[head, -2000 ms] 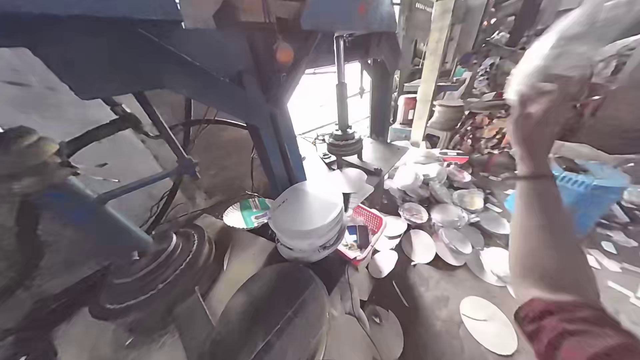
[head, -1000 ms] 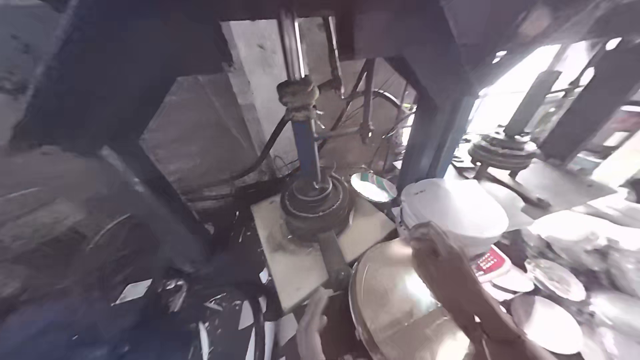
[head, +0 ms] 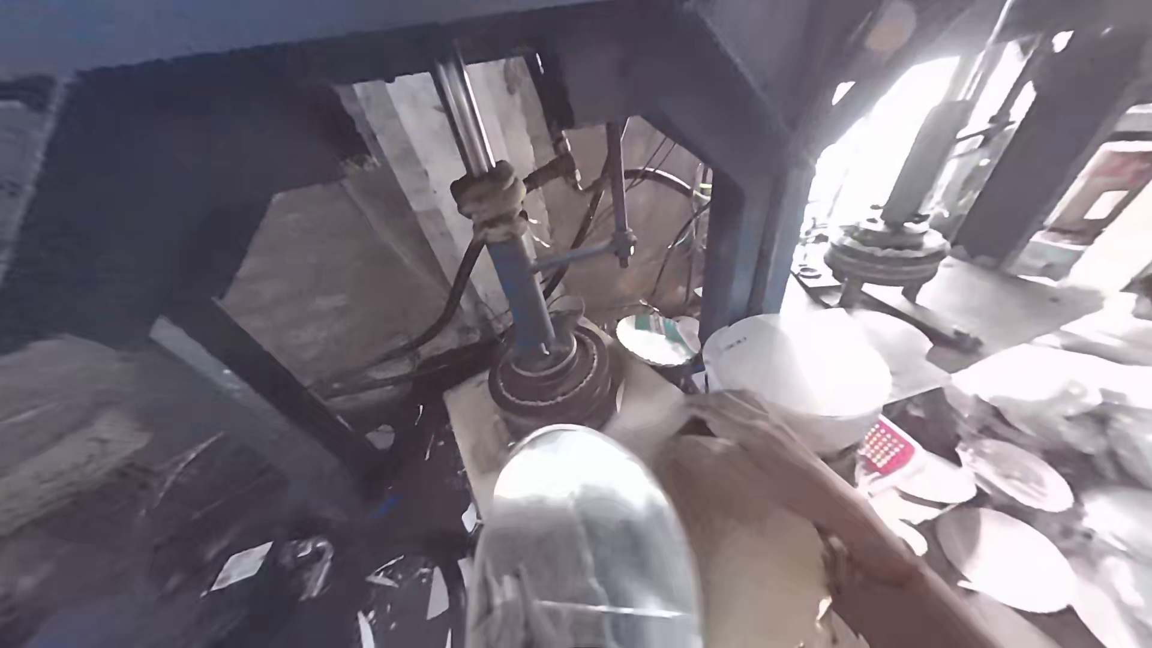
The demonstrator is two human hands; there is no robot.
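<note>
A shiny, round-edged metal sheet or disc (head: pixel 585 531) stands tilted at bottom centre, in front of the press. A blurred finger-like shape lies at its lower left; I cannot tell whether it is my left hand or a reflection. My right hand (head: pixel 733 423) reaches in from the lower right, its fingers bent at the far edge of a tan, round surface (head: pixel 747 558), beside a white tub (head: pixel 796 373). Its grip is unclear. Beyond the metal piece, the blue press ram (head: pixel 522 301) meets a round, ringed die (head: pixel 558 382) on a pale base plate (head: pixel 468 427).
Blue press frame beams (head: pixel 751 234) cross above and beside the work. A second ram and die (head: pixel 886 247) stand at right. Pale discs (head: pixel 1008 553) and a red perforated basket (head: pixel 886 445) lie at lower right. Scraps (head: pixel 243 567) litter the lower left.
The view has swung left to the press. My right hand has come down from its raised position two seconds ago. The shiny metal piece now stands tilted at bottom centre.
</note>
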